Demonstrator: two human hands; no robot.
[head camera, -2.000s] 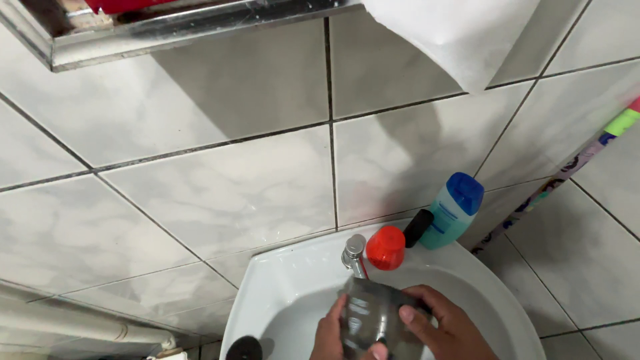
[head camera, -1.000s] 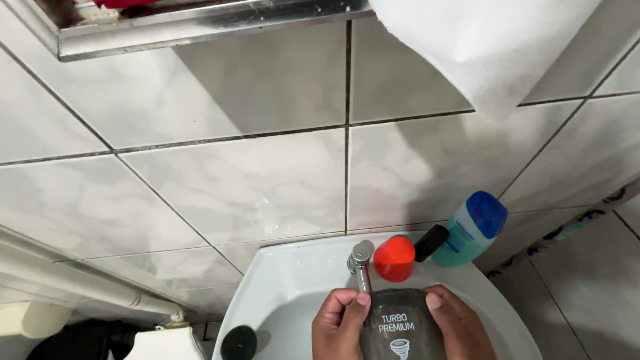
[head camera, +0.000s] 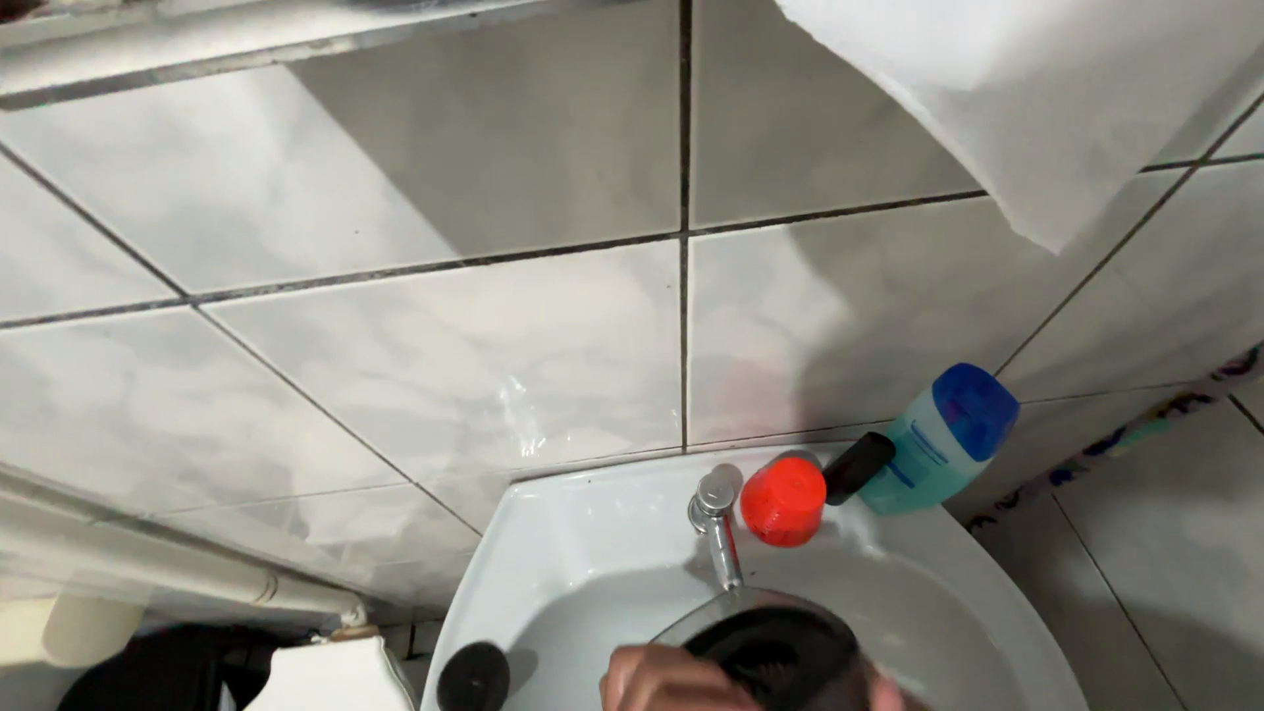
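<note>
A dark translucent blender jar (head camera: 790, 612) is at the bottom of the view, over the white sink (head camera: 583, 553) and just below the chrome tap (head camera: 719, 528). My left hand (head camera: 671, 679) grips its left side, with the fingers bent over the rim. Only a small part of my right hand (head camera: 886, 691) shows, against the jar's right side. The jar's opening faces up toward me and its inside looks dark. A round black lid or cap (head camera: 474, 677) lies on the sink's left edge.
Behind the basin stand a red plastic cup or cap (head camera: 783, 501), a small black item (head camera: 859, 468) and a teal bottle with a blue cap (head camera: 948, 439). White paper or cloth (head camera: 1047, 118) hangs at upper right. A pipe (head camera: 197, 568) runs along the left wall.
The jar has turned: its printed side faced up one second ago, and now its opening does. My left hand has shifted onto the rim, and my right hand is now mostly out of view.
</note>
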